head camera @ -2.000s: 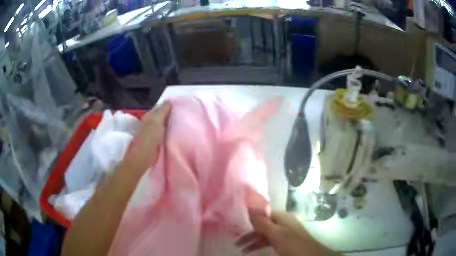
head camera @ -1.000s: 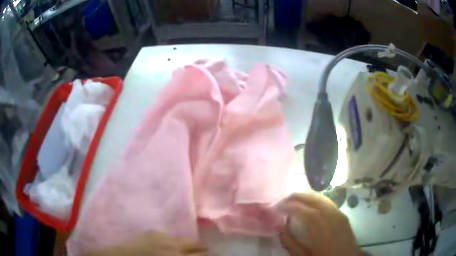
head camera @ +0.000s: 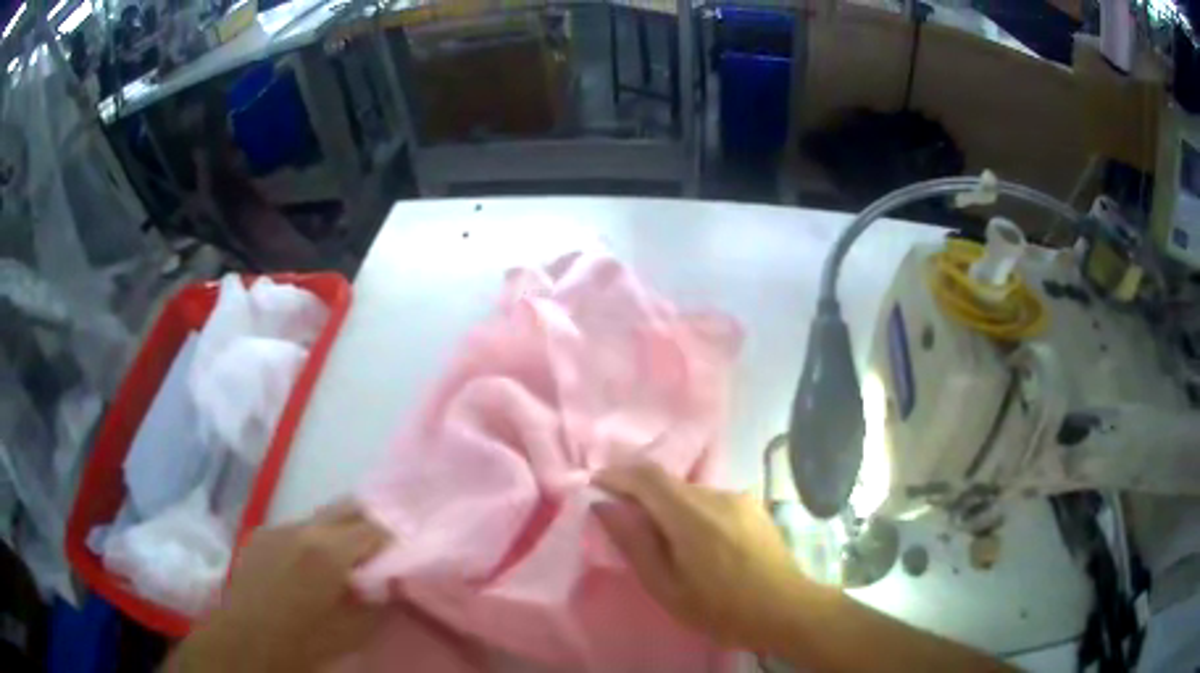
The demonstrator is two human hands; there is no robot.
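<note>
A pale-pink garment (head camera: pixel 507 408) lies bunched and wrinkled on the white sewing table (head camera: pixel 790 237), left of the sewing machine (head camera: pixel 941 381). My right hand (head camera: pixel 684 546) pinches the cloth near its middle, with folds gathered at the fingertips. My left hand (head camera: pixel 309 579) grips the garment's lower left edge; some of its fingers are hidden by the cloth. The lower part of the garment is cut off by the picture's bottom edge.
A red plastic tray (head camera: pixel 283 447) with white fabric pieces (head camera: pixel 244 388) stands at the left. A grey lamp (head camera: pixel 826 414) on a bendy neck lights the needle area. Yellow cord (head camera: pixel 980 296) loops around a white post on the machine. Blue bins (head camera: pixel 754 99) stand beyond the table.
The garment was spread flatter and is now bunched. My right hand has moved left from its lower right corner to its middle. My left hand now holds the lower left edge.
</note>
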